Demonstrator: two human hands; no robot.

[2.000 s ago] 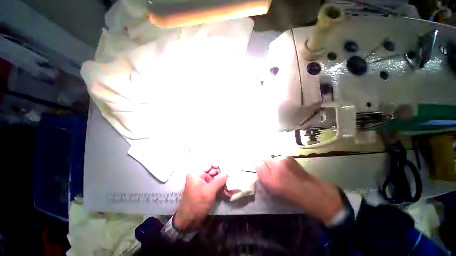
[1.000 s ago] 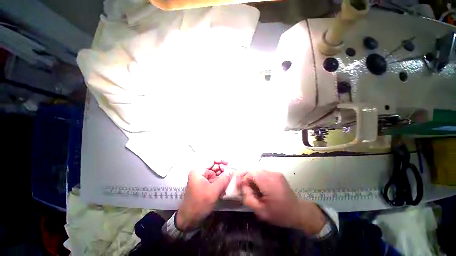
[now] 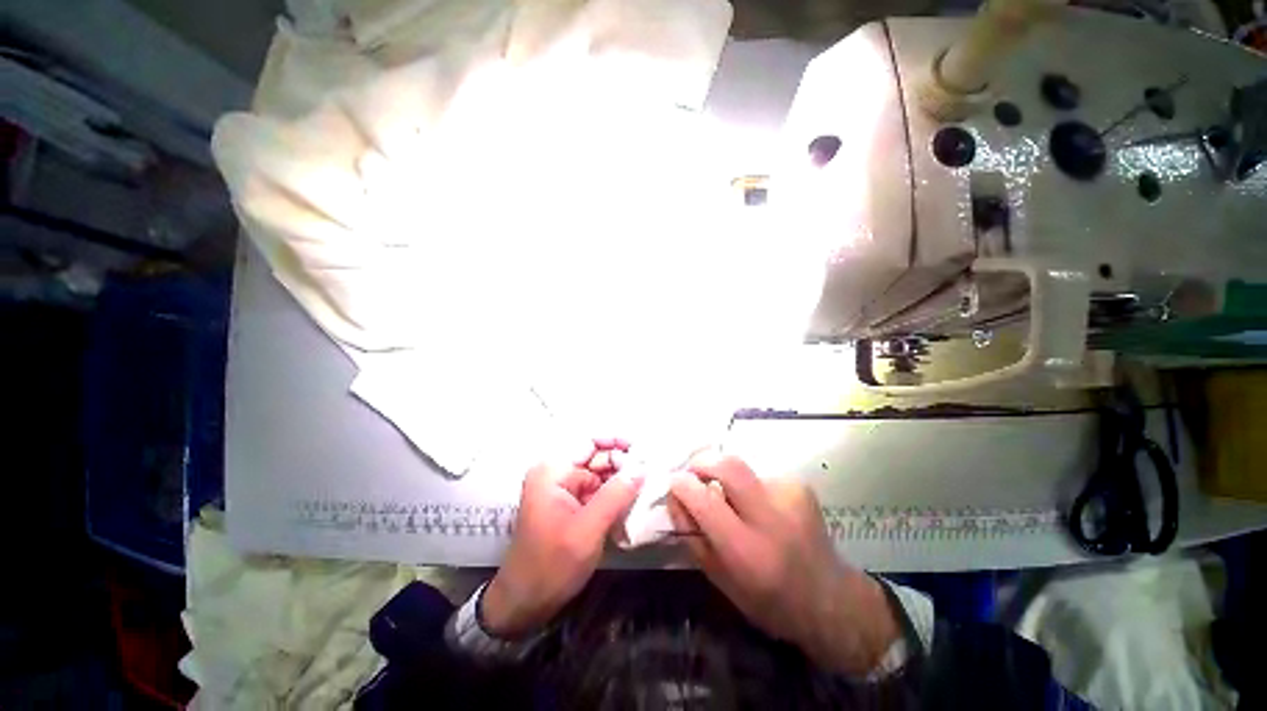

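Observation:
A small folded piece of white cloth [image 3: 650, 520] is held between my two hands near the table's front edge. My left hand [image 3: 567, 525] grips its left side with thumb and fingers. My right hand [image 3: 743, 535] pinches its right side with the fingertips. The cloth's upper part is lost in the lamp's glare, so I cannot tell whether it joins the cloth behind. A large cream fabric bundle [image 3: 323, 257] lies behind my hands, its middle washed out to white.
The cream sewing machine head [image 3: 868, 167] is at the right, with black shears [image 3: 1123, 486] and a yellow box [image 3: 1234, 433] beyond. Printed ruler marks [image 3: 403, 520] run along the front edge. Crumpled cloth [image 3: 271, 632] lies lower left, by a blue crate [image 3: 146, 417].
My right hand has moved left and closed in beside my left hand at the small cloth. The view has shifted, so the machine sits further right and the lamp has left the top of the picture.

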